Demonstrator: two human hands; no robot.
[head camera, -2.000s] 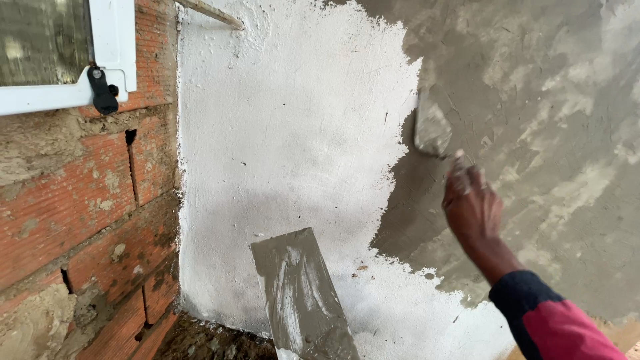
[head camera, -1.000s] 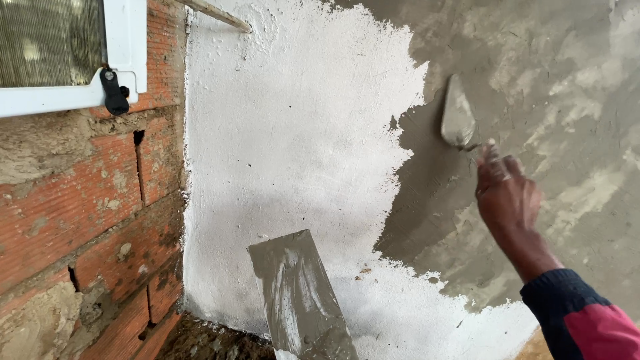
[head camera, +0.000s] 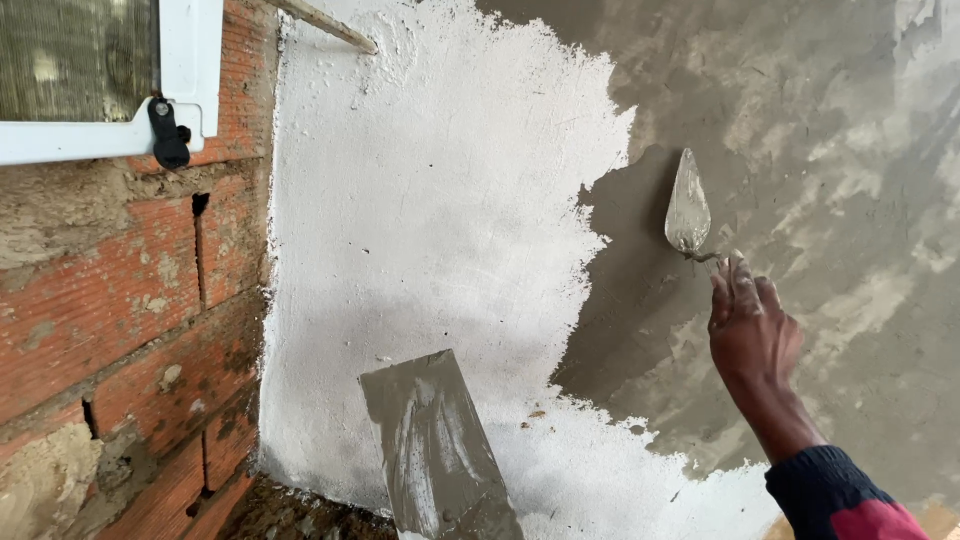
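Observation:
My right hand (head camera: 754, 322) grips the handle of a small pointed trowel (head camera: 688, 206), whose mortar-smeared blade points up against the grey plaster coat (head camera: 840, 262) on the wall. To the left the wall is white (head camera: 442, 202), and the grey coat meets it in a ragged edge. A flat rectangular board or float (head camera: 442, 450), smeared with grey plaster, rises from the bottom edge in front of the white part. Its lower end is out of view, and so is my left hand.
A red hollow-brick wall (head camera: 97, 300) with rough mortar joints meets the white wall at the left. A white frame (head camera: 187, 67) with a black latch (head camera: 169, 135) sits top left. A thin pole (head camera: 330, 24) reaches in from the top. Dark rubble (head camera: 300, 517) lies at the bottom corner.
The trowel, in my right hand, has moved right from near the edge of the white area, and its blade has turned. The smeared board has hardly moved.

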